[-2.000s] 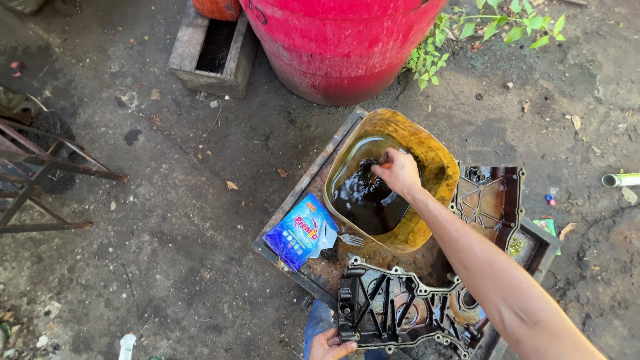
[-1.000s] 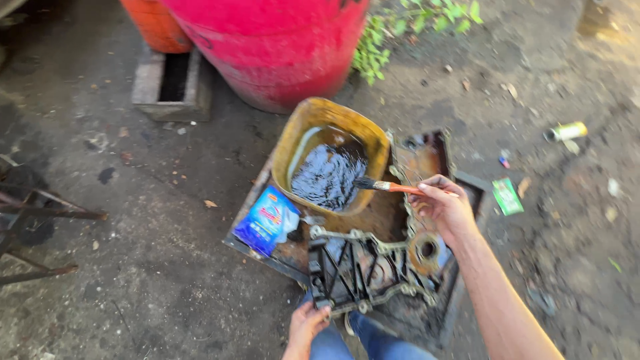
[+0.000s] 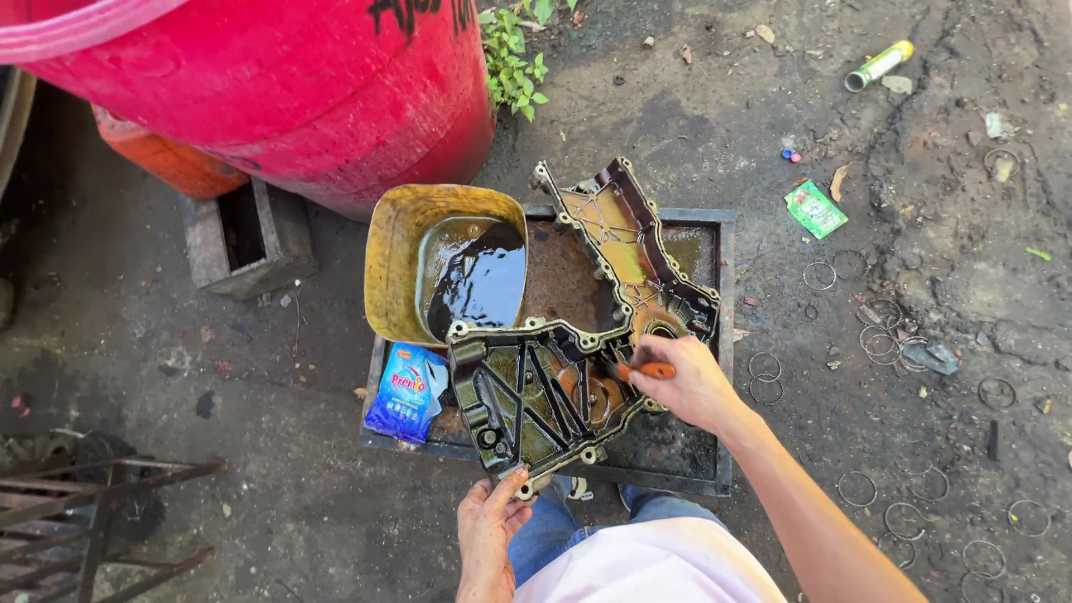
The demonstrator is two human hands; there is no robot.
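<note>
An oily cast-metal engine timing cover (image 3: pixel 536 394) lies across a metal tray (image 3: pixel 727 335), its ribbed inner side facing up. At its lower edge my left hand (image 3: pixel 494 523) grips a bolt lug between thumb and fingers. My right hand (image 3: pixel 687 381) holds a brush by its orange handle (image 3: pixel 657 370); the bristles are against the cover near its middle and are mostly hidden in the dark recess. A yellow plastic tub (image 3: pixel 389 268) of dark liquid stands on the tray's upper left. Below it lies a blue detergent packet (image 3: pixel 406 394).
A large red plastic barrel (image 3: pixel 360 100) stands beyond the tub, with an orange container (image 3: pixel 172 159) and a hollow block (image 3: pixel 251 243) beside it. A rusty metal frame (image 3: pixel 100 519) is at lower left. Thin metal rings (image 3: pixel 879 343), a green sachet (image 3: pixel 816 209) and a can (image 3: pixel 879 65) lie on the ground.
My right hand was in the tub, then came out to its right with the brush; now it is over the cover with the brush against it. My left hand still holds the cover's lower edge.
</note>
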